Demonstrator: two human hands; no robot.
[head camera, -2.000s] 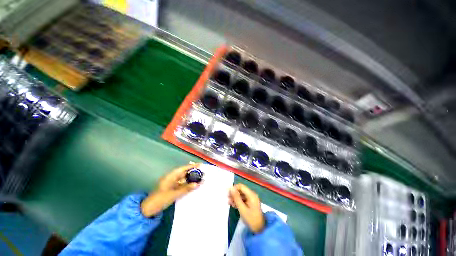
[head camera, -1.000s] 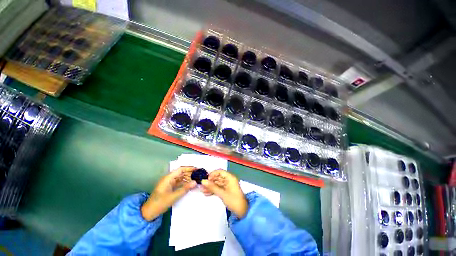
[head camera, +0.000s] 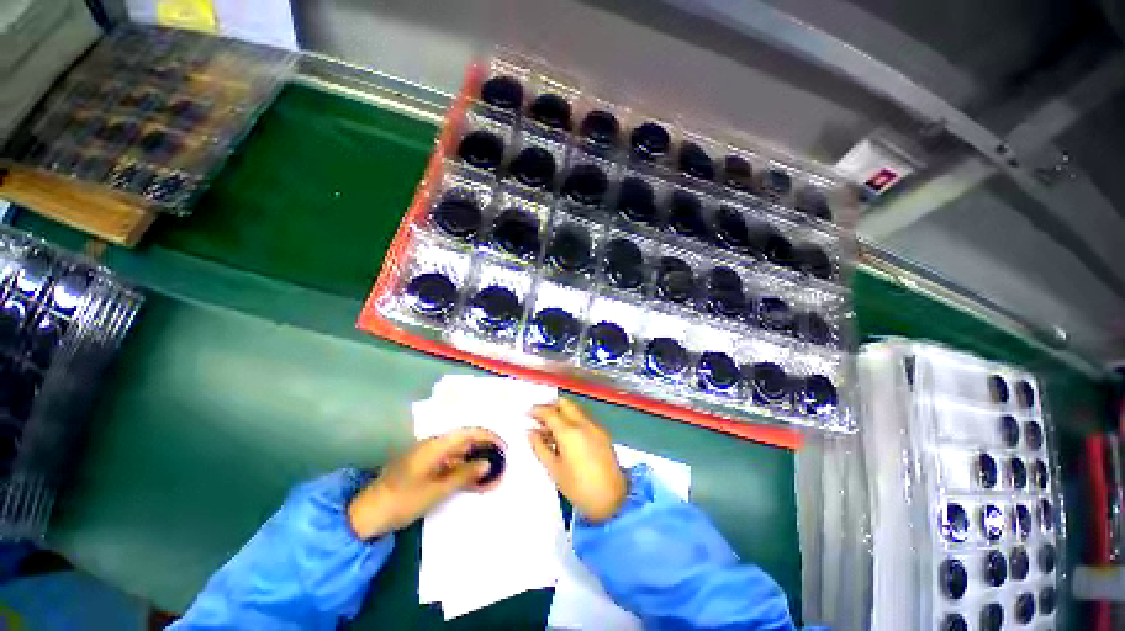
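Note:
My left hand (head camera: 422, 481) holds a round black part (head camera: 486, 462) in its fingertips, over white paper sheets (head camera: 494, 555). My right hand (head camera: 580, 459) is just to the right, apart from the part, with its fingers bent over the paper. I cannot tell whether its fingertips touch one another; no part shows in it. A clear blister tray (head camera: 592, 296) with rows of black parts lies ahead of my hands on a red-orange carrier tray (head camera: 376, 323).
A white tray stack (head camera: 975, 431) with black parts stands at right. A neighbour's blister tray (head camera: 49, 308) is at far left. A second clear tray (head camera: 160, 99) rests on a yellow-brown board (head camera: 74, 203) at the upper left. A grey panel (head camera: 383, 43) runs behind the green mat (head camera: 234, 407).
One second ago both hands were at the black part. My right hand has come away from it, and my left hand has turned the part and moved it slightly lower. The view has shifted a little.

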